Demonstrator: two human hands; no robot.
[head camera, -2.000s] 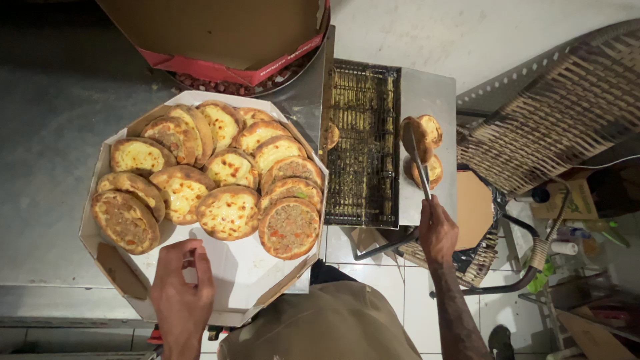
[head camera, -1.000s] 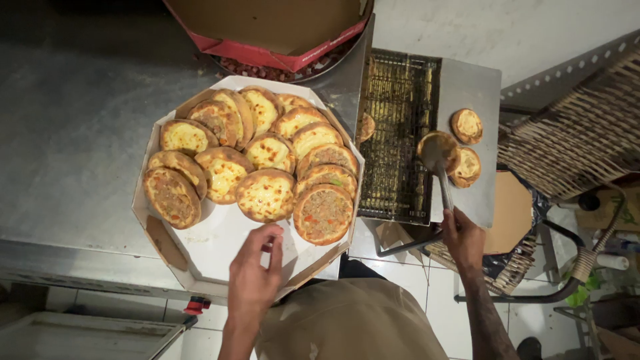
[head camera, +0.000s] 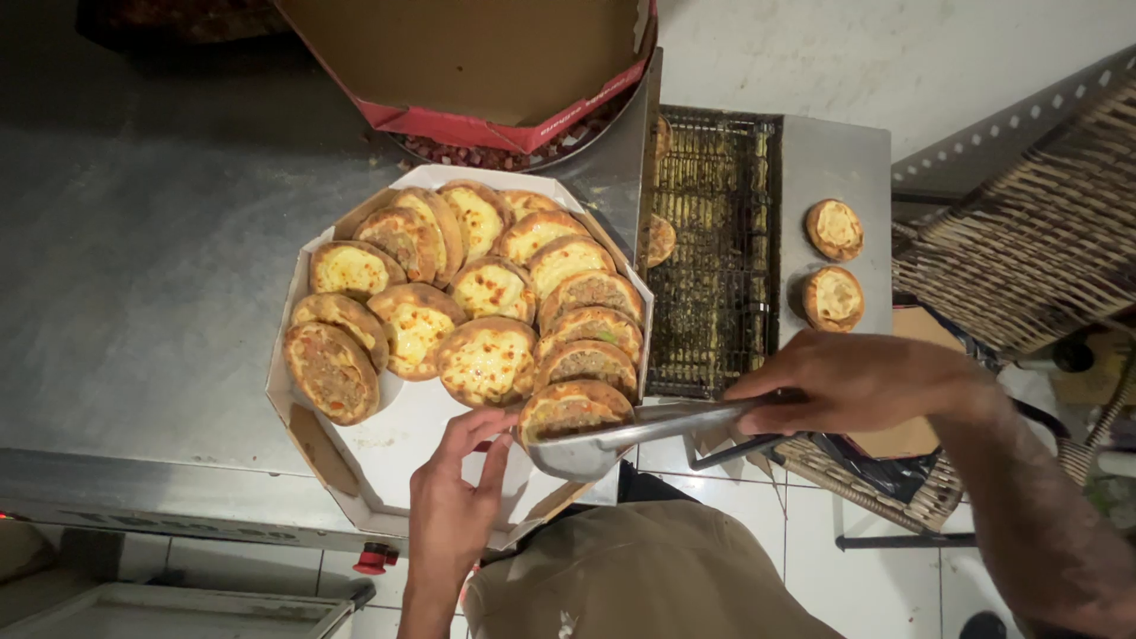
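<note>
An octagonal white cardboard box (head camera: 382, 453) holds several small round open pies (head camera: 488, 359), topped with cheese or ground meat. My right hand (head camera: 852, 382) grips the handle of a metal serving utensil (head camera: 577, 454), whose broad end lies against a meat-topped pie (head camera: 575, 410) at the box's lower right. At that pie's left edge are the fingertips of my left hand (head camera: 461, 479), thumb and fingers apart; whether they touch it is hard to tell. Two pale-topped pies (head camera: 834, 228) rest on the metal shelf (head camera: 834, 160) beyond the conveyor.
A dark wire conveyor (head camera: 714, 266) carries pies at its left edge. Behind the box, a red-edged cardboard box (head camera: 497, 71) sits on a round pan of chopped filling (head camera: 568, 142). A woven chair (head camera: 1021, 231) stands right, a red knob (head camera: 374, 559) is on the steel counter's (head camera: 160, 311) front.
My right hand has brought the utensil from the metal shelf to the box's lower right, with a meat-topped pie now at its end. The view has shifted.
</note>
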